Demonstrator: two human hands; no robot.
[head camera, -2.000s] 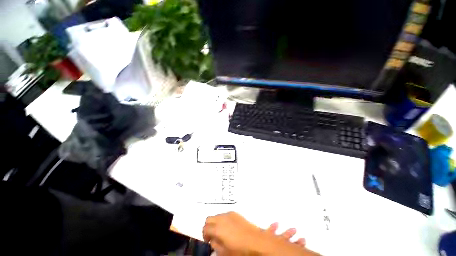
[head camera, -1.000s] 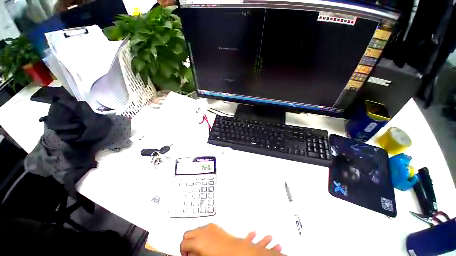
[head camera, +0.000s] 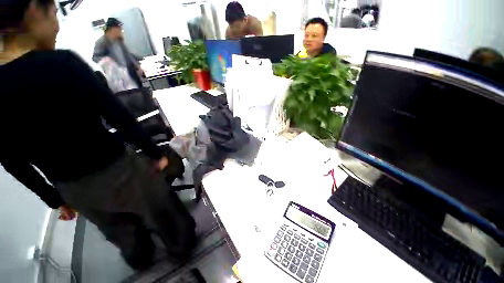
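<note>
Neither of my hands is in the picture. The silver-white calculator (head camera: 301, 241) lies nearest in front of me on the white desk (head camera: 221, 193), at the lower middle, with its grey display at the top. The keys with black fob (head camera: 270, 183) lie beyond it, near the desk's left edge. The black keyboard (head camera: 406, 232) lies to the right, below the black monitor (head camera: 431, 130). The paper under the calculator is washed out by glare.
A person in black (head camera: 83, 121) stands at the left beside the desk. Other people are farther back. Grey-black clothing (head camera: 224, 132) is heaped on the desk's left side. Clipboard papers (head camera: 251, 91) stand by a leafy plant (head camera: 318, 91).
The view has swung to the left and up. The hand at the bottom, the pen and the mouse pad have left the picture; the standing person and the room behind have come in.
</note>
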